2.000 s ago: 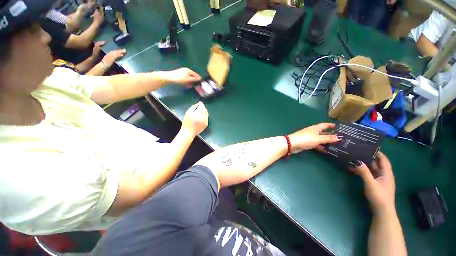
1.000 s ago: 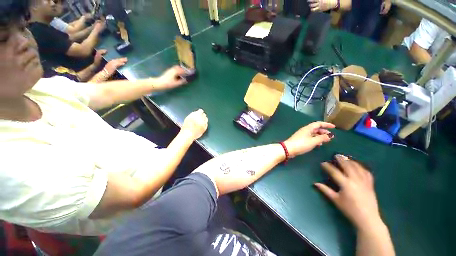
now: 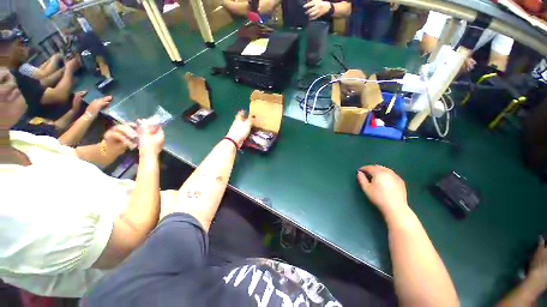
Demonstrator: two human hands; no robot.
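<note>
An open black retail box [image 3: 261, 140] stands on the green bench left of centre, its brown lid [image 3: 267, 112] upright and silvery items inside. My left hand [image 3: 240, 128] is at the box's left side, fingers on the lid's edge; part of the grip is hidden. My right hand [image 3: 384, 187] is empty over the bench, its fingers loosely curled. A closed black box block [image 3: 457, 193] lies right of it, not touched. A second open box [image 3: 198, 113] stands farther left, near the neighbour.
A neighbour on the left holds a clear bag [image 3: 157, 118]. Beyond my hands are a brown carton [image 3: 352, 117], a blue bin [image 3: 387, 123], cables [image 3: 315, 99] and a black machine [image 3: 264, 65]. Another person's hand [image 3: 540, 259] is at the right edge.
The view has swung right. The box held two seconds ago has left my hands. My left hand has reached left to the open box, which the neighbour's hand was on earlier.
</note>
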